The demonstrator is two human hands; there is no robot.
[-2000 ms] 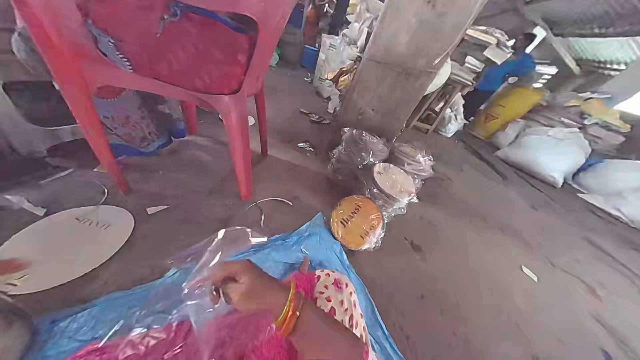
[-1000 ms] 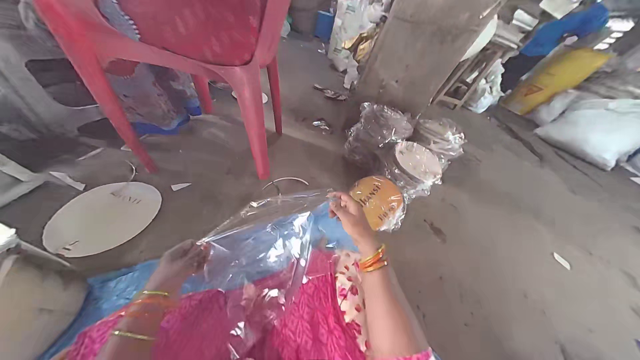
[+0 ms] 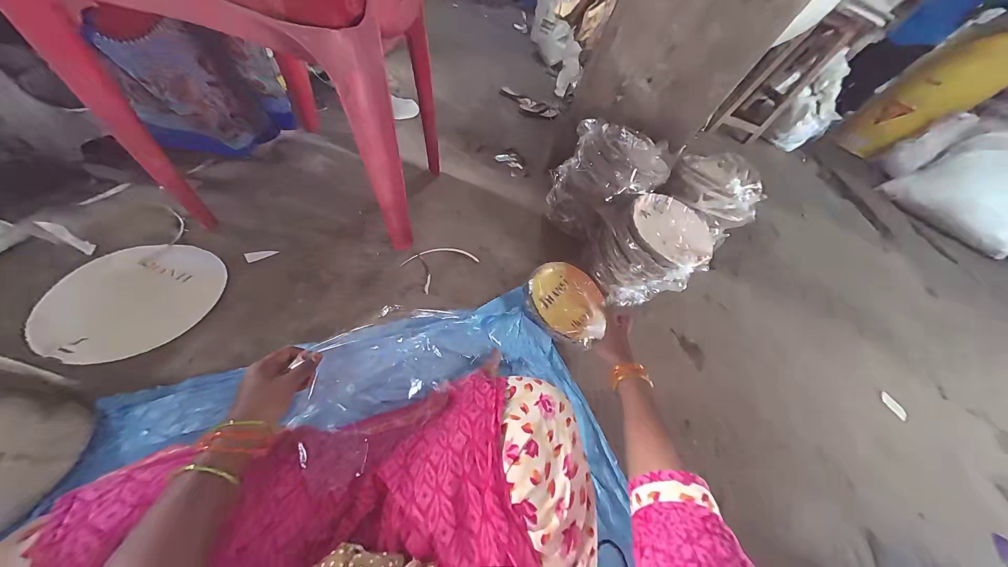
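Note:
My left hand (image 3: 276, 383) pinches the edge of a clear plastic bag (image 3: 394, 358), which spreads over the blue plastic sheet (image 3: 504, 323) and my pink-clothed lap. To the right, my right hand (image 3: 617, 337) is at the lower right edge of a yellow-orange printed disc (image 3: 565, 299) with clear film on it; its fingers are partly hidden, so its grip is unclear. Just beyond the disc lie stacks of round pale discs (image 3: 673, 228) wrapped in clear plastic. A large pale oval disc (image 3: 126, 303) with printing lies flat on the floor at the left.
A red plastic chair (image 3: 370, 118) stands ahead on the left. Behind the wrapped stacks rises a concrete pillar (image 3: 646, 63). White sacks (image 3: 953, 189) and a yellow sack (image 3: 929, 87) lie at the far right. Cut strips (image 3: 441, 252) litter the floor, and a rounded container (image 3: 39, 441) is at lower left.
My right hand has let go of the bag's edge and moved right, down to the yellow-orange disc. My left hand still holds the bag, which now hangs lower over the lap and sheet.

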